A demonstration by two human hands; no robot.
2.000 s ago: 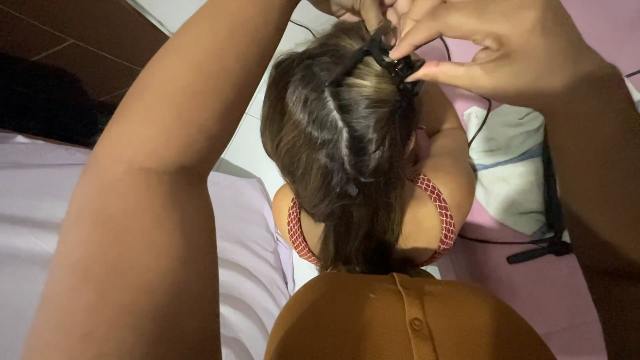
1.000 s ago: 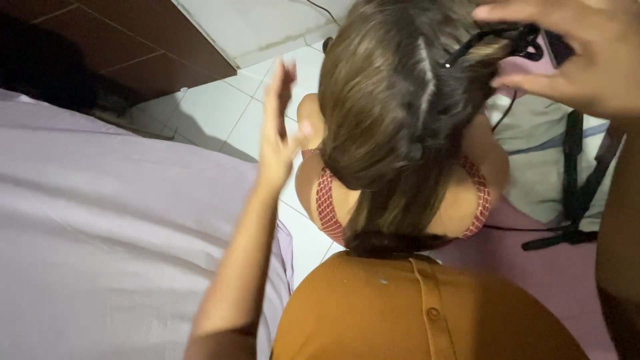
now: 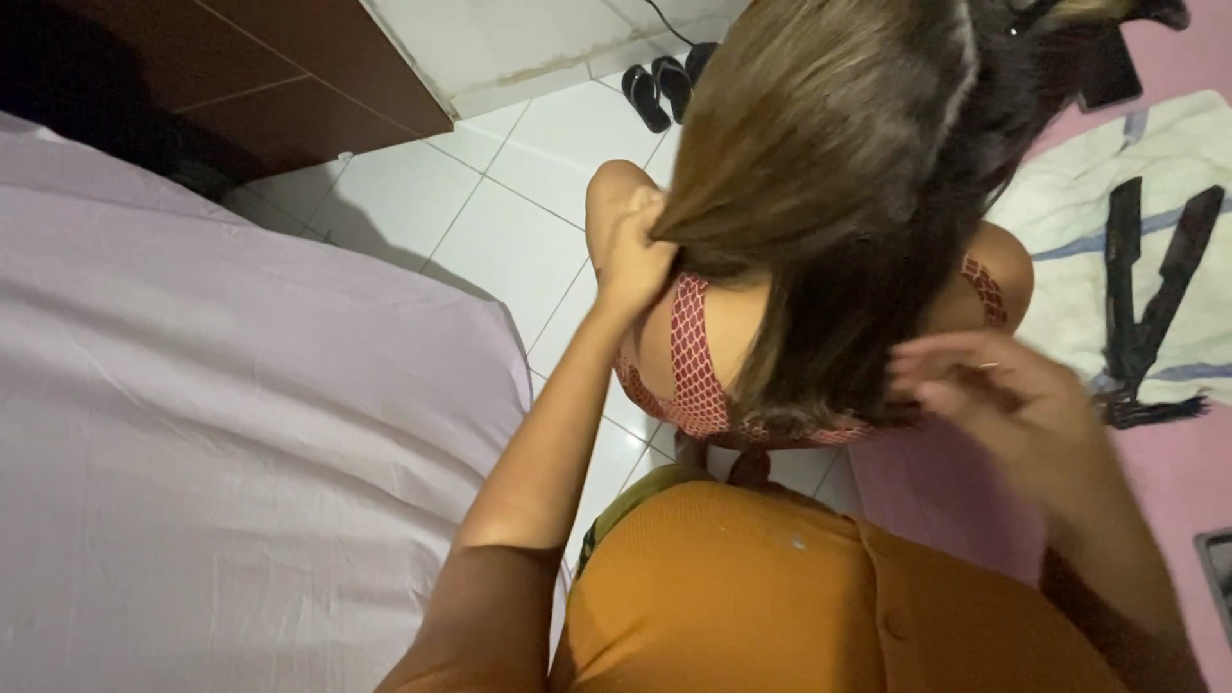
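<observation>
A seated person with long brown hair (image 3: 818, 144) has their back to me, in a red patterned top (image 3: 698, 356). My left hand (image 3: 637, 245) is closed around a gathered section of hair at the left side of the head. My right hand (image 3: 1001, 395), slightly blurred, is beside the hair ends at the right of the back, fingers bent and apart, with nothing seen in it. A black hair clip (image 3: 1150, 12) sits in hair at the top right, partly cut off by the frame edge. A black flat iron (image 3: 1141, 289) lies spread apart on a white towel (image 3: 1059, 260).
A bed with a lilac sheet (image 3: 241, 433) fills the left. Black flip-flops (image 3: 647, 98) stand on white floor tiles (image 3: 510, 221) near the wall. On the pink surface (image 3: 1165, 472) at the right are a dark phone-like object (image 3: 1109, 72) and a grey-edged object (image 3: 1215, 568).
My left hand has taken hold of hair at the left side. My right hand has let go of the black clip and moved down to the hair ends. The view has shifted.
</observation>
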